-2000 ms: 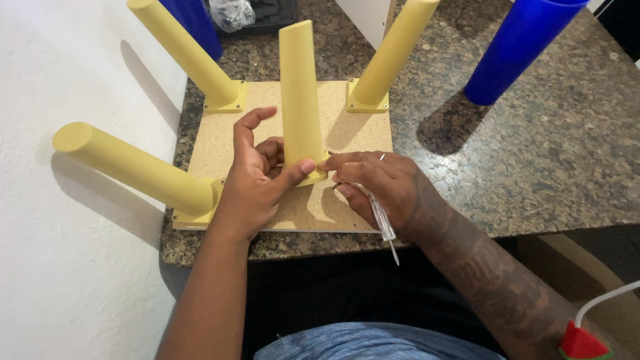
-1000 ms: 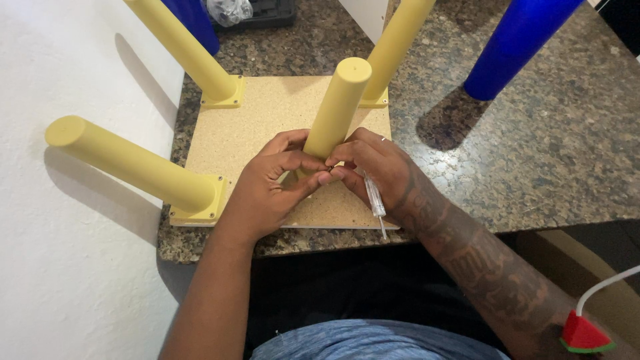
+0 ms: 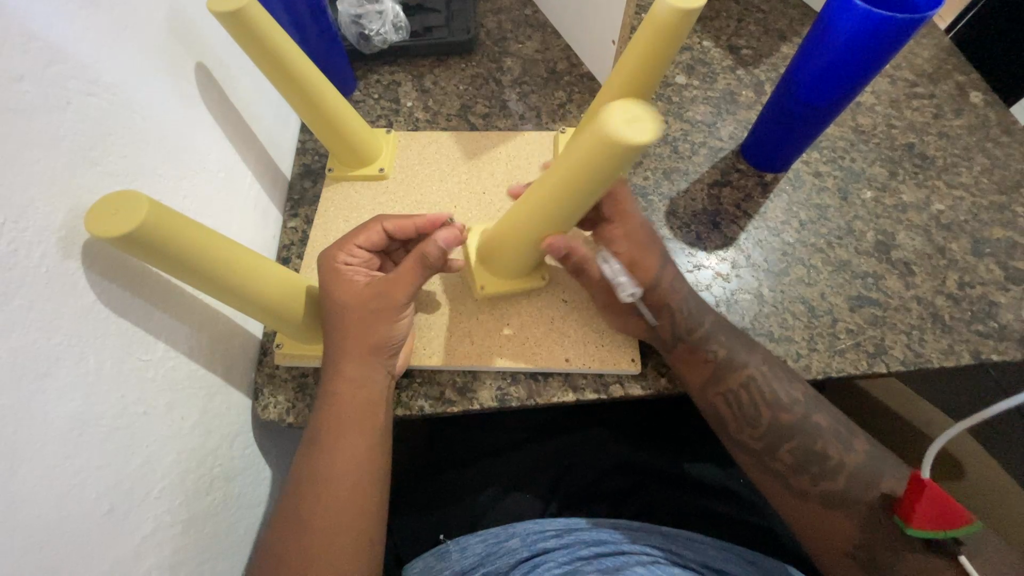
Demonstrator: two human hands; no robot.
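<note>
My right hand (image 3: 612, 256) holds a loose yellow plastic leg (image 3: 552, 196) with a square base, tilted over the particleboard panel (image 3: 480, 340). A screwdriver with a clear handle (image 3: 620, 276) is tucked in that same hand, its shaft pointing down toward me. Just left of the leg's base, my left hand (image 3: 380, 280) pinches a tiny metal piece, likely a screw (image 3: 450, 221), between thumb and forefinger. Yellow legs stand at the panel's back left (image 3: 304, 88), front left (image 3: 208, 256) and back right (image 3: 648, 56), with screws visible at some base corners.
The panel lies on a granite countertop (image 3: 848, 240) beside a white wall (image 3: 120, 416). A blue tapered tube (image 3: 832, 88) stands at right, another blue object (image 3: 316, 40) at back left. Behind are a black case (image 3: 444, 28) with a clear plastic bag (image 3: 372, 22) and a white panel (image 3: 584, 36).
My hands have separated; the left has come away from the leg's base with the small piece. My right hand now grips the leg, which leans farther right.
</note>
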